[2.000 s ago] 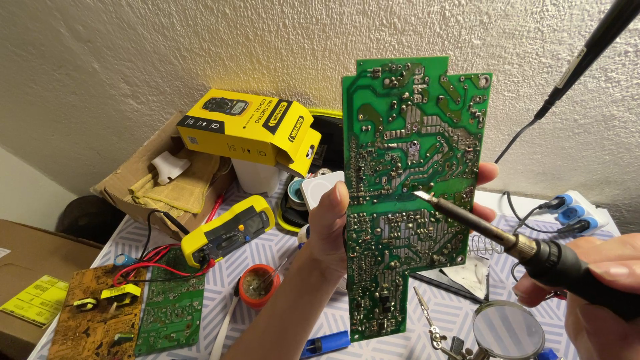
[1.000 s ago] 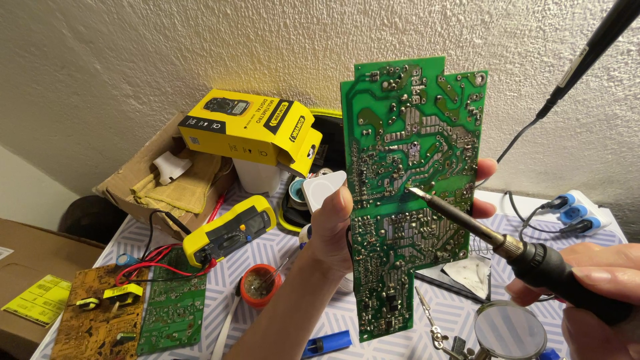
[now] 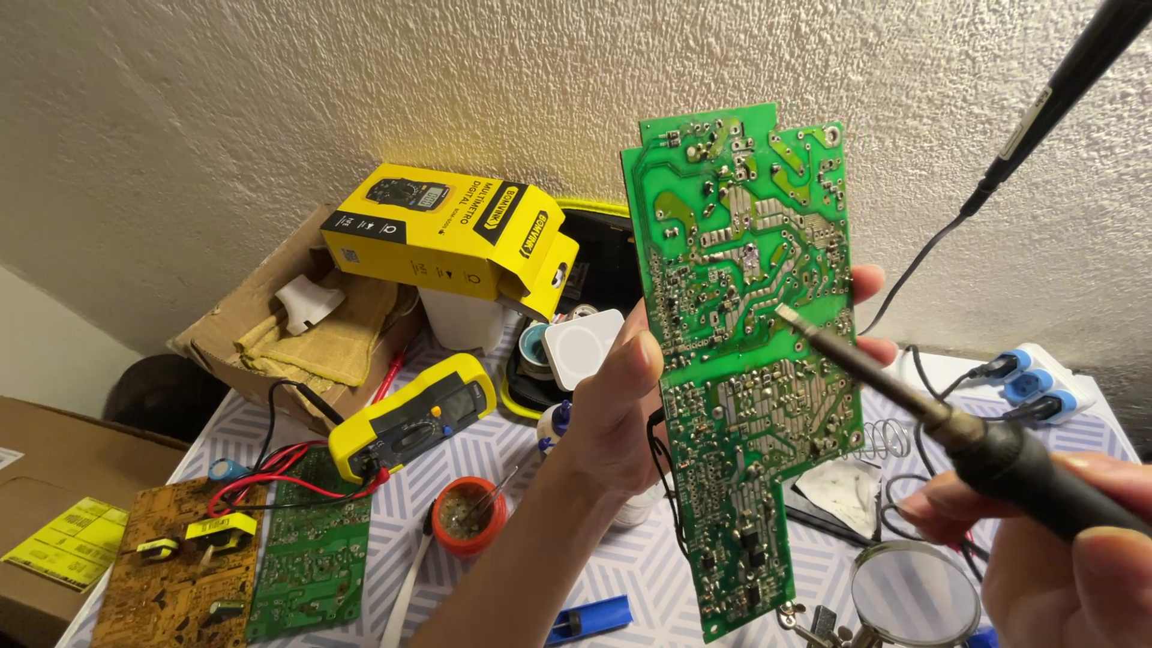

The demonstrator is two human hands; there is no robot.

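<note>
My left hand (image 3: 621,405) grips a green circuit board (image 3: 756,360) by its edges, solder side facing me, with the thumb on the left edge and fingertips showing past the right edge. The board stands nearly upright above the table. In my right hand (image 3: 1053,531) is a soldering iron (image 3: 999,459), held by its black handle. Its flat tip is in front of the board's middle, right of centre; whether it touches the board I cannot tell. Behind my left hand is a white square object with rounded corners (image 3: 583,346).
A yellow multimeter (image 3: 414,418), two circuit boards (image 3: 310,549) and an orange-red pot (image 3: 468,517) lie at left. Behind are a multimeter box (image 3: 450,229) and an open carton (image 3: 270,315). A magnifying lens (image 3: 915,589), a wire coil (image 3: 886,438) and a power strip (image 3: 1035,382) are at right.
The iron's tip has moved from lower on the board, at the bare green strip, to a little above it. The board's tilt has changed slightly in my left hand.
</note>
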